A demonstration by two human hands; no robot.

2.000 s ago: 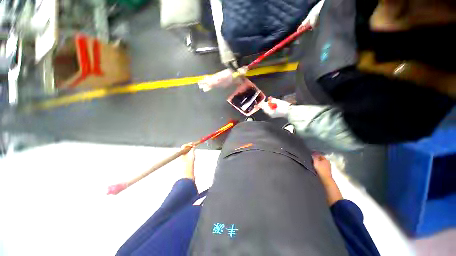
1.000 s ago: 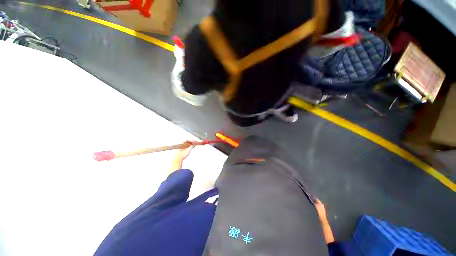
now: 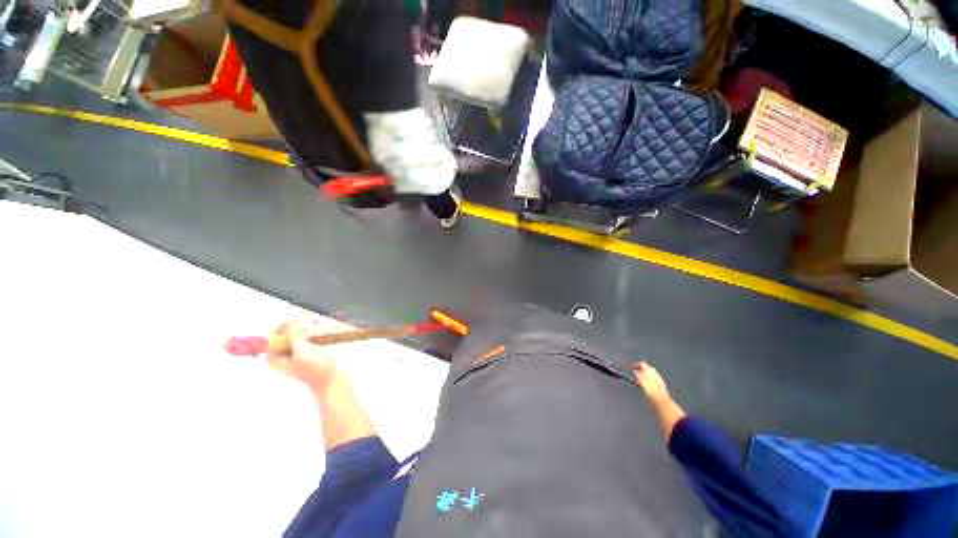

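Observation:
My left hand [image 3: 299, 355] is closed around the wooden handle of the broom [image 3: 368, 335], near its pink-red top end, above the white table. The broom's orange-red head [image 3: 449, 321] shows small beyond the table edge, partly hidden by my dark grey apron. My right hand [image 3: 653, 384] hangs at my right side beside the apron. It is small and partly hidden, and I cannot make out its fingers well or anything in it.
The white table [image 3: 137, 389] lies at my left. A blue crate [image 3: 851, 478] stands at lower right. A person [image 3: 347, 95] with tan straps is ahead. Beyond the yellow line [image 3: 735, 276] are quilted garments [image 3: 630, 137], stools [image 3: 480, 61] and cartons [image 3: 893, 221].
My left hand has moved along the handle to near its top end. The other person has moved away to the left, uncovering the stool and quilted garments. The dustpan seen earlier is out of sight.

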